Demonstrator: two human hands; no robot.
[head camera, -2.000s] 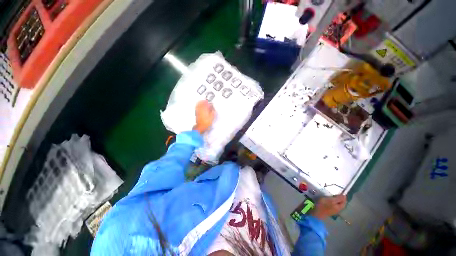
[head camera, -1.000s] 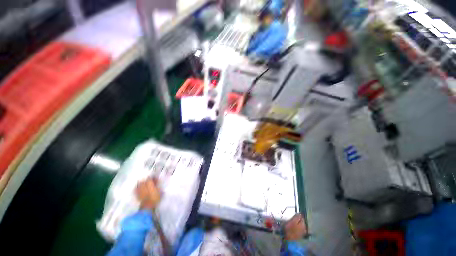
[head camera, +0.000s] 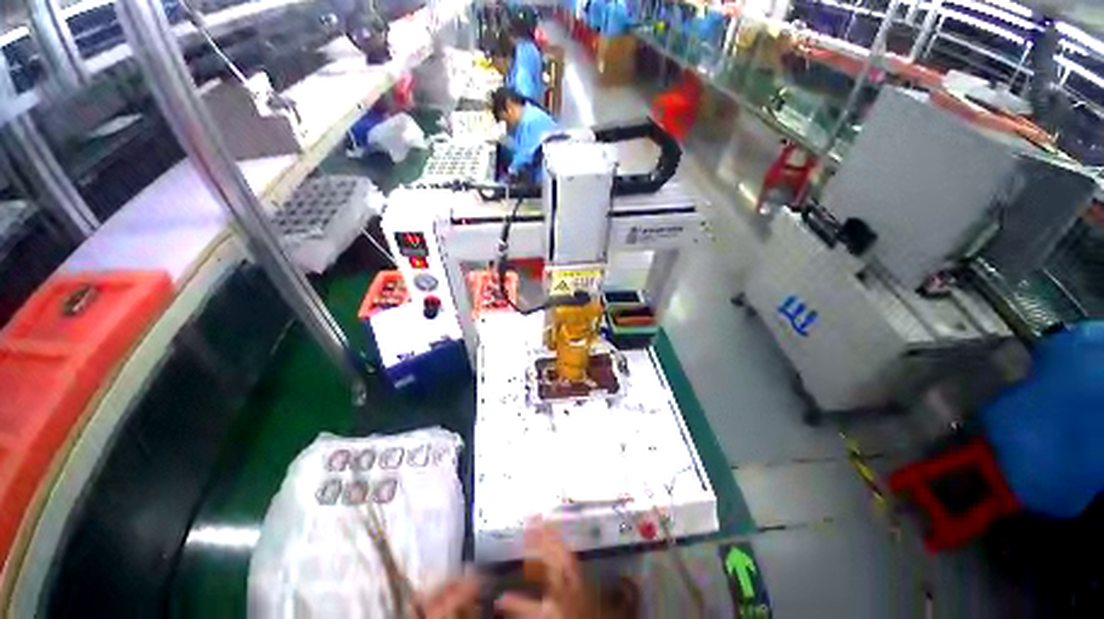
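My left hand (head camera: 453, 600) is blurred and cut off by the bottom edge. My right hand (head camera: 552, 578) is beside it, also blurred, in front of the machine base. I cannot tell if either holds anything. The white tray (head camera: 351, 544) lies left of the machine, with several dark rings (head camera: 360, 491) in its far rows. The white machine base (head camera: 581, 460) carries the dark brown-red fixture (head camera: 561, 385). The orange-yellow dispensing head (head camera: 574, 336) hangs over the fixture and hides part of it.
The white gantry (head camera: 579, 200) spans the base, with a controller (head camera: 420, 260) on its left. A red button (head camera: 648, 530) sits on the base's front edge. Small bins (head camera: 631, 317) stand right rear. Red crates (head camera: 91, 320) are at left. A person in blue (head camera: 1065, 417) is at right.
The view has lifted and turned toward the line ahead. My left hand has come off the tray and my right hand has left the base's right front corner; both are now close together low in front.
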